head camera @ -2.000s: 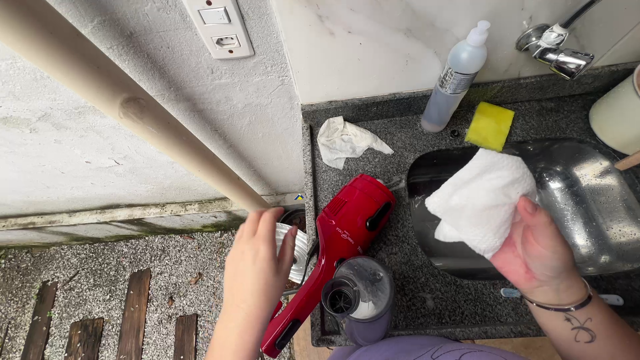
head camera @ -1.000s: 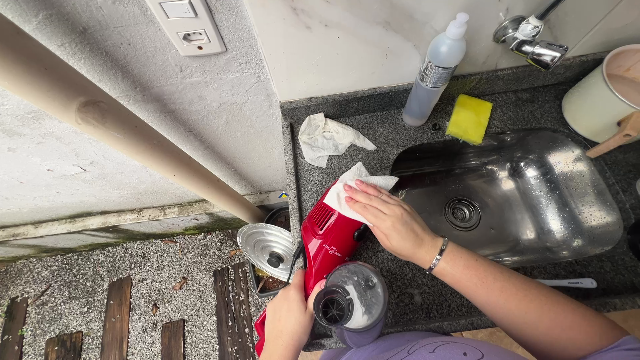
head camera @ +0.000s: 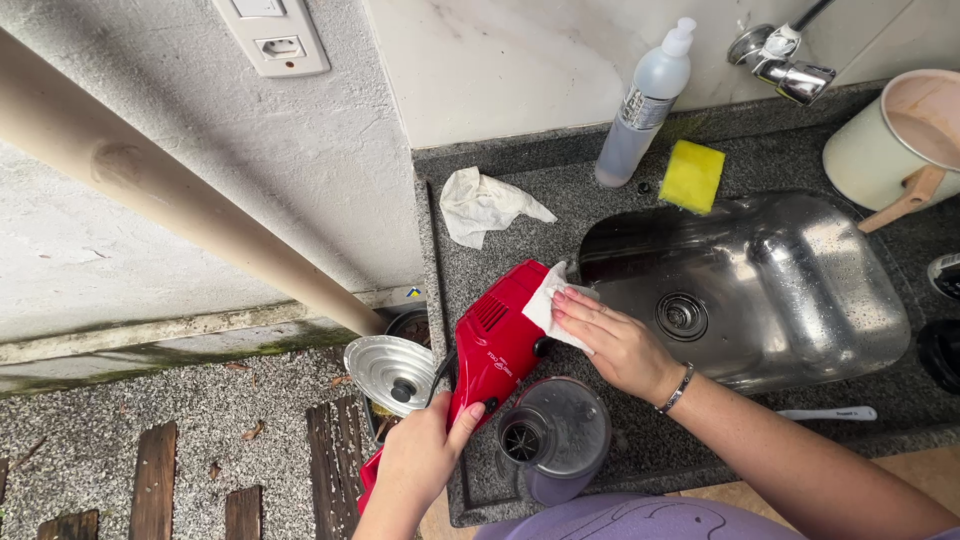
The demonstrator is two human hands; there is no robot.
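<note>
My left hand (head camera: 427,442) grips the handle of a red handheld vacuum cleaner's motor body (head camera: 495,330), which lies over the counter's left part. A folded white paper towel (head camera: 551,304) is under the fingers of my right hand (head camera: 619,337), pressed on the right side of the red body near a black knob. A clear plastic dust container (head camera: 574,427) with a dark round opening stands just below the body, close to both hands. Beyond the body, a crumpled white paper towel (head camera: 487,204) lies on the granite counter.
The steel sink (head camera: 787,300) is right of my right hand. Behind it are a yellow sponge (head camera: 691,177), a pump bottle (head camera: 645,105) and a chrome tap (head camera: 795,75). A cream pot (head camera: 862,157) stands at the right, a white-handled utensil (head camera: 832,413) near the front. A metal lid (head camera: 394,371) sits left of the counter.
Two seconds ago my right hand held the paper towel above the sink; now it presses it on the red body. My left hand has come to grip the handle.
</note>
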